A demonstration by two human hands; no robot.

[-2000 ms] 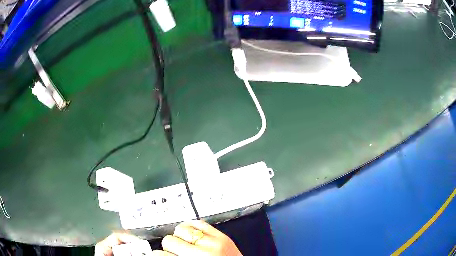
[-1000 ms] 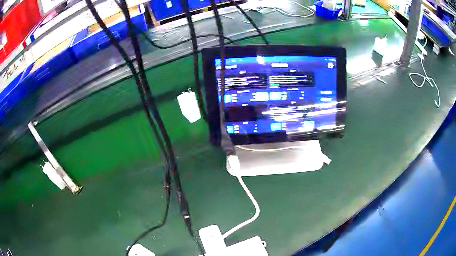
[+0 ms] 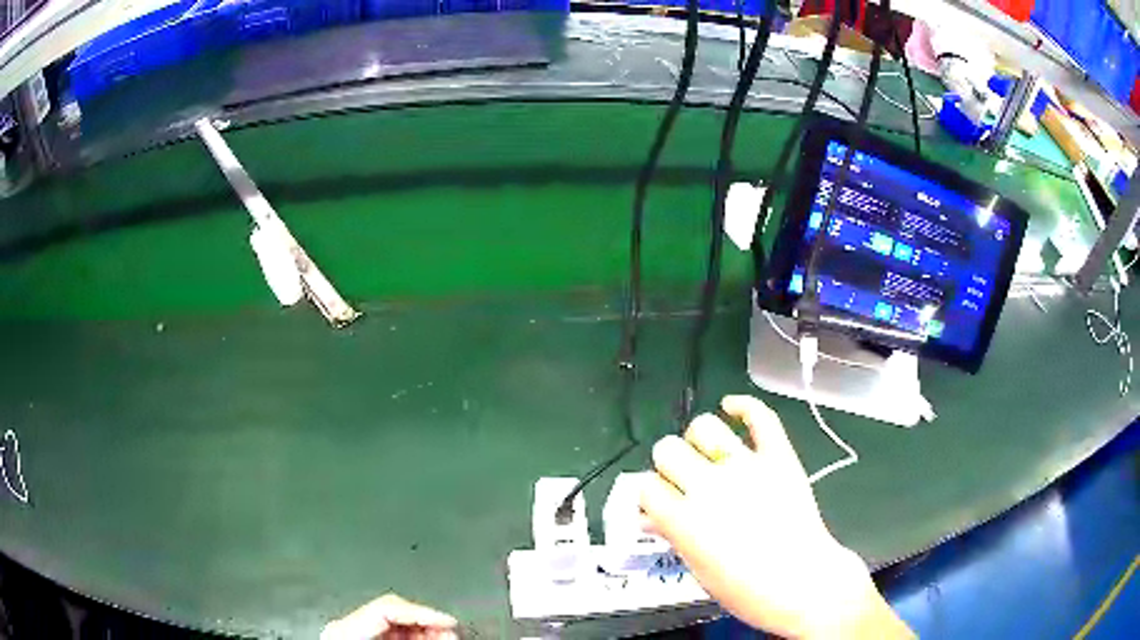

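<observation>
The white power strip (image 3: 531, 598) lies at the near bench edge. A white charger (image 3: 545, 503) stands at its left end with a black test lead plugged in. Another white charger (image 3: 625, 515) stands on the strip beside my right hand (image 3: 750, 519). My right hand reaches over the strip with curled fingers and hides part of it; I cannot tell whether it holds anything. A white cable (image 3: 840, 468) runs from the tester screen (image 3: 894, 250) down behind this hand. My left hand (image 3: 388, 619) is cut off by the bottom edge; its grip cannot be told.
A slanted metal strip (image 3: 254, 198) lies at the left with a white charger (image 3: 278, 265) beside it. Black cables (image 3: 716, 238) hang in front of the screen. Another white charger (image 3: 744, 213) is left of the screen, which rests on a pale stand (image 3: 831, 385).
The view has turned, so more of the left bench shows. My right hand, absent one second ago, is now over the strip. My left hand shows at the bottom edge.
</observation>
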